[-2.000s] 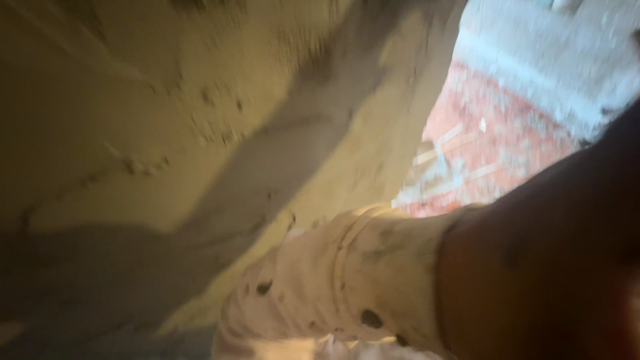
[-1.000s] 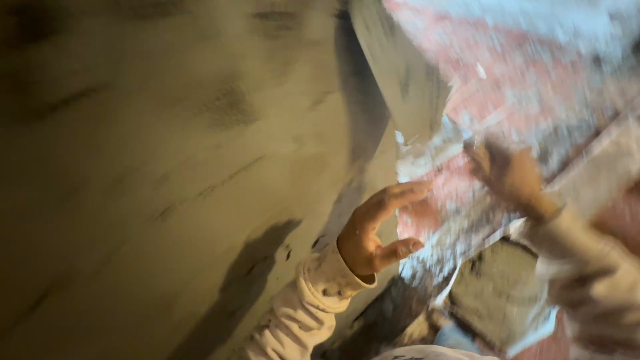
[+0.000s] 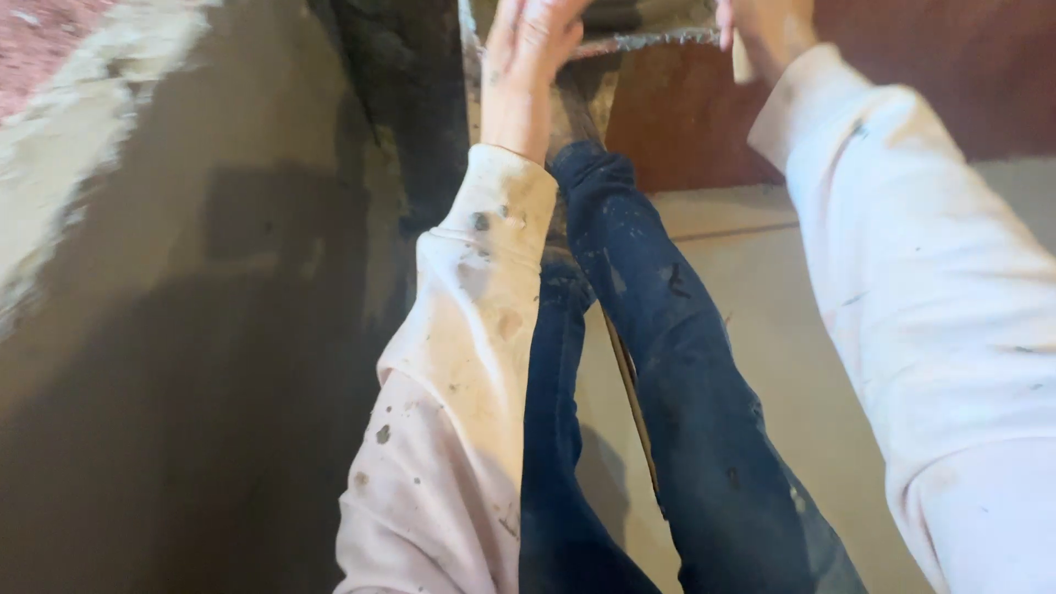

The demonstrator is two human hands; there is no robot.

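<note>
At the top centre my left hand (image 3: 528, 78) reaches forward, fingers close together and partly cut off by the frame, at the left side of a container (image 3: 643, 41) with a mortar-crusted rim. Whether it grips that side cannot be told. My right hand (image 3: 771, 33) is at the container's right end, its fingers curled around a pale handle-like piece (image 3: 742, 62); the rest of the piece is out of sight. Grey-brown wet material (image 3: 668, 15) shows inside the container. Both light sleeves carry dark splatters.
A smooth, plastered wall surface (image 3: 247, 247) with a rough, broken edge (image 3: 99, 124) runs along the left. My legs in dark blue trousers (image 3: 685, 355) stand in the middle. Beyond them are a reddish-brown surface (image 3: 701, 115) and a pale surface (image 3: 759, 313) with a dark line.
The view has swung down toward my legs. My hands, apart in the air one second ago, are now at the container. The right one has closed on the pale piece.
</note>
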